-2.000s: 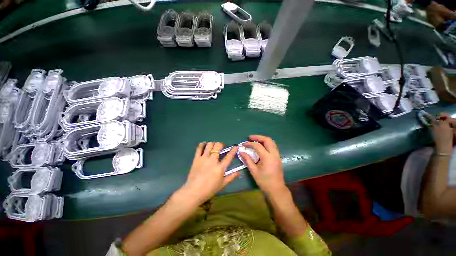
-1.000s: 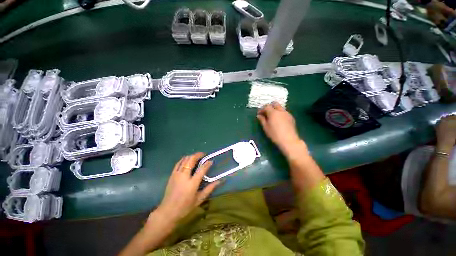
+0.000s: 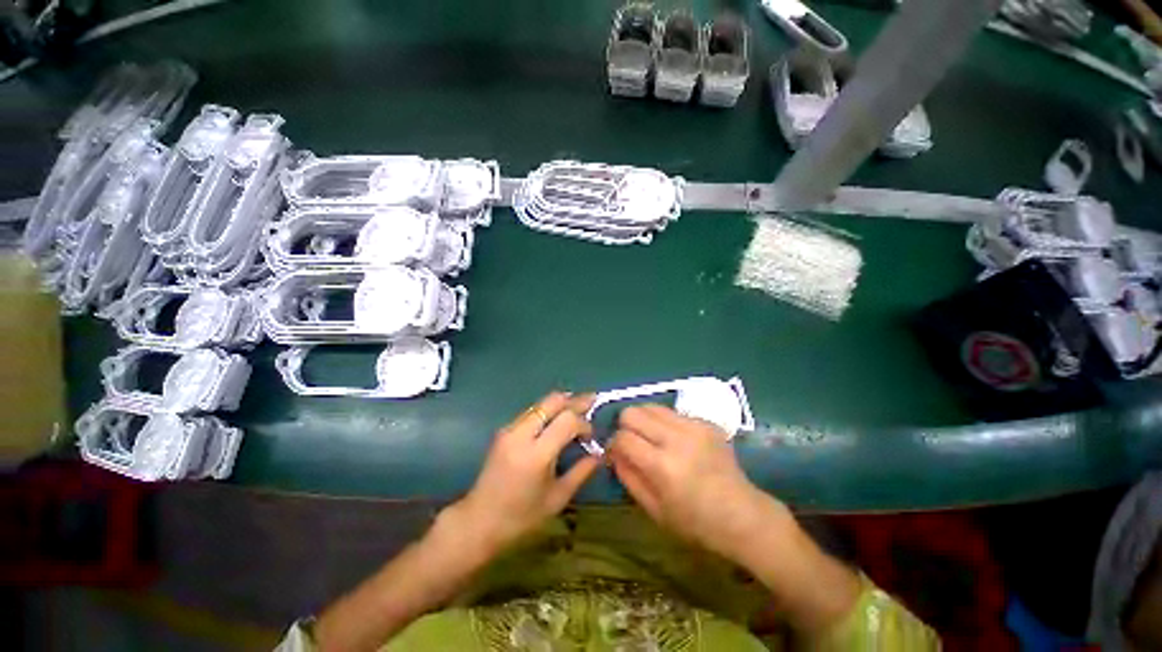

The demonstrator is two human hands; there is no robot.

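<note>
A white plastic frame (image 3: 716, 404) lies near the bench's front edge, its round disc end to the right. My left hand (image 3: 533, 461) holds the frame's left end between thumb and fingers. My right hand (image 3: 675, 469) is over the frame's lower side, fingertips pinched together near its left end. Whether a thin strip is between the right fingertips cannot be made out. A pile of white strips (image 3: 802, 266) lies beyond, to the right, below the slanting post.
Stacked white frames (image 3: 363, 306) fill the left, and another stack (image 3: 602, 201) lies by the metal rail (image 3: 918, 204). A slanting grey post (image 3: 867, 108) stands beyond the strips. A black pouch (image 3: 1007, 344) and more frames are at right. Greyer housings (image 3: 678, 57) sit on the far side.
The view has swung left, so things sit further right. My right hand has come back from the strip pile to the frame. My left hand now grips the frame's left end with fingers closer together.
</note>
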